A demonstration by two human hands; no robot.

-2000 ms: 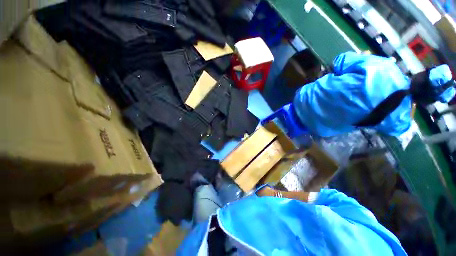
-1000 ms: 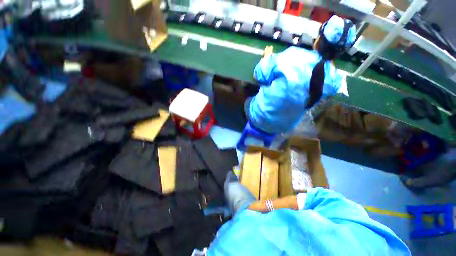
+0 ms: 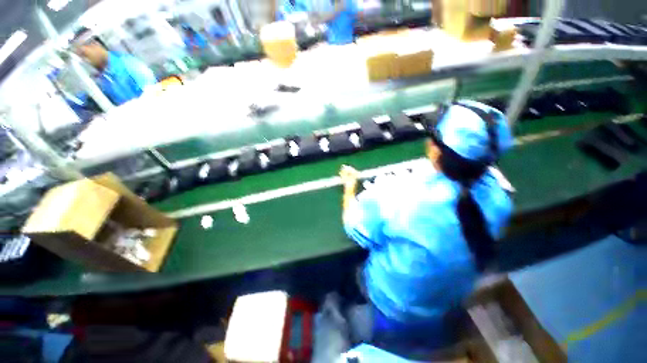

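Neither of my hands shows in the head view. The nearest things in front of me are a red stool with a white top at the bottom and an open brown carton lying on the worktop at the left, with white blocks loose inside. Two small white items lie on the green worktop. Beyond the pale rail, a row of open black boxes with white items inside sits on the green conveyor belt. The picture is blurred, so fine detail is hidden.
A person in a blue smock sits at the worktop, centre right. An open carton stands on the floor behind them. Dark pieces lie on the worktop at the right. Cartons stand on the white overhead shelf. Other workers are at the far left.
My view has swung up from the floor, with its dark pile and cartons, to the worktop and belt. The wearer's wrist and blue sleeve have left the picture.
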